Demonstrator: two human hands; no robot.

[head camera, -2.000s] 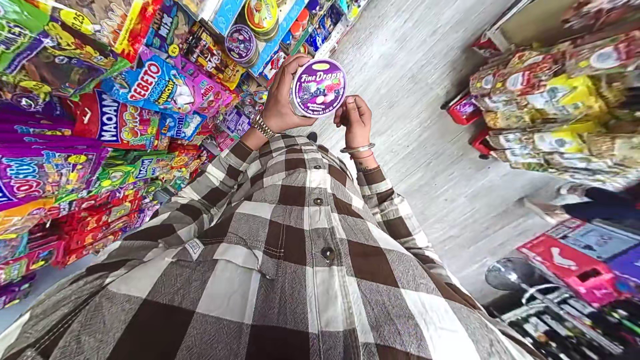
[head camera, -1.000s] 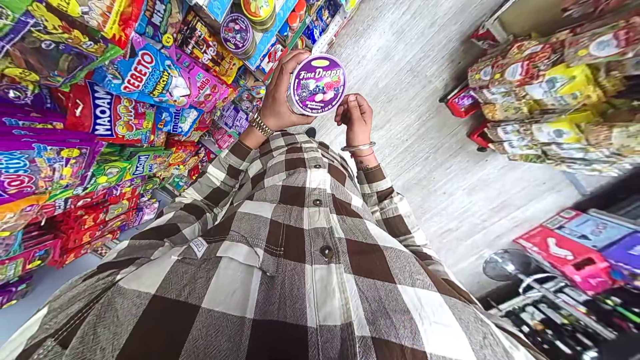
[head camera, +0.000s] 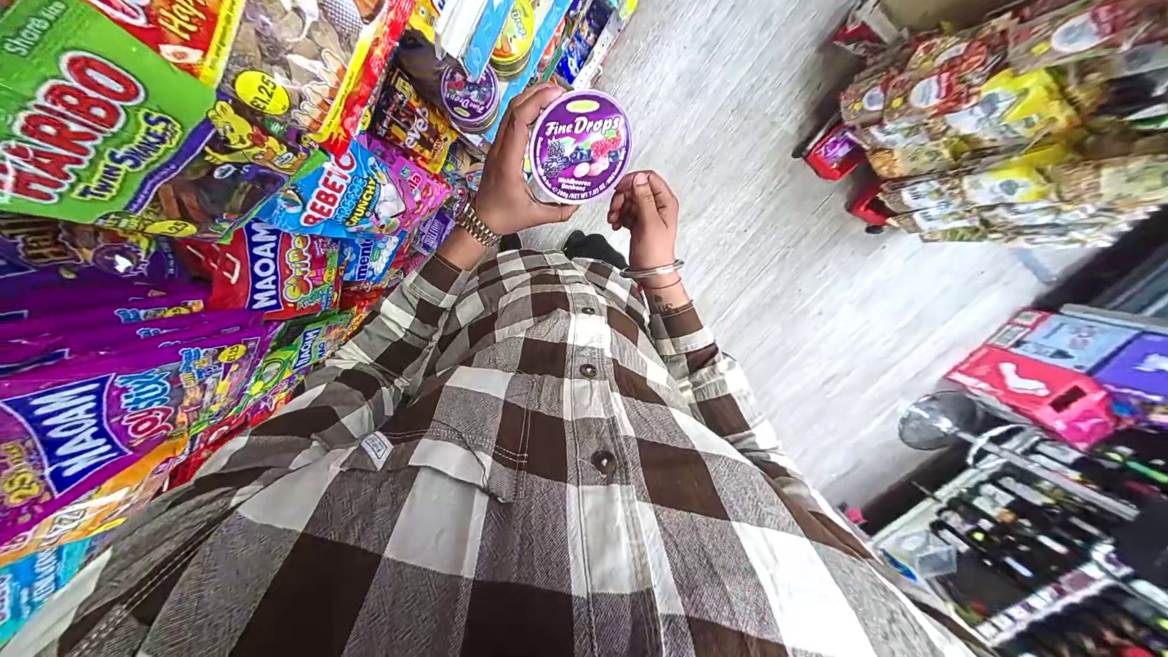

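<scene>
A round purple-lidded tin of Fine Drops candy [head camera: 581, 146] is gripped by its side in my left hand [head camera: 516, 173], with the lid and its berry picture facing me. Just right of the tin is my right hand [head camera: 644, 212], its fingers curled inward; nothing shows in it, and whether a fingertip touches the tin's lower right edge I cannot tell. A similar purple tin [head camera: 469, 99] stands on the shelf behind my left hand, beside a yellow-lidded tin [head camera: 514, 41].
Shelves of bagged sweets, with a green Haribo bag [head camera: 82, 109] and a purple Maoam bag [head camera: 82, 438], run close along the left. Hanging snack packets [head camera: 995, 119] are at the upper right. A wire rack [head camera: 1013, 547] stands lower right. Grey wood-look floor [head camera: 757, 182] lies between.
A dark-clothed leg and a shoe, seen at the right two seconds ago, are out of view. My hands and the tin have hardly moved.
</scene>
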